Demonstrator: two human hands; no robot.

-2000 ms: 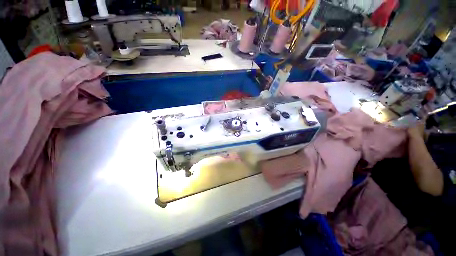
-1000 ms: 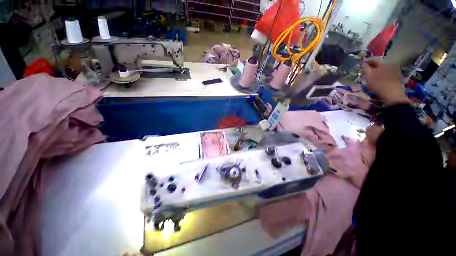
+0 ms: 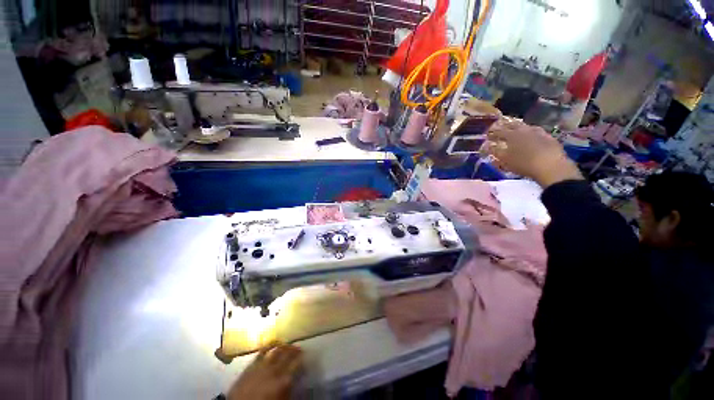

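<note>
The white sewing machine stands on the white table, its lamp lighting the yellowish plate below the head. My left hand is low in the picture, blurred and partly cut off, at the table's front edge near the plate; nothing shows in it. My right hand is raised at a small framed device on the stand behind the machine. Its fingers are at the device's right side; whether they grip it is unclear. Pink cloth pieces hang over the table edge right of the machine.
A tall heap of pink cloth drapes over the left table edge. Pink thread cones stand behind the machine. A blue bin lies between this table and the opposite one, which bears another machine. A person is at the right.
My right hand has come into view, raised, and has moved left to the device. My left hand has come further into view at the bottom. The view has shifted.
</note>
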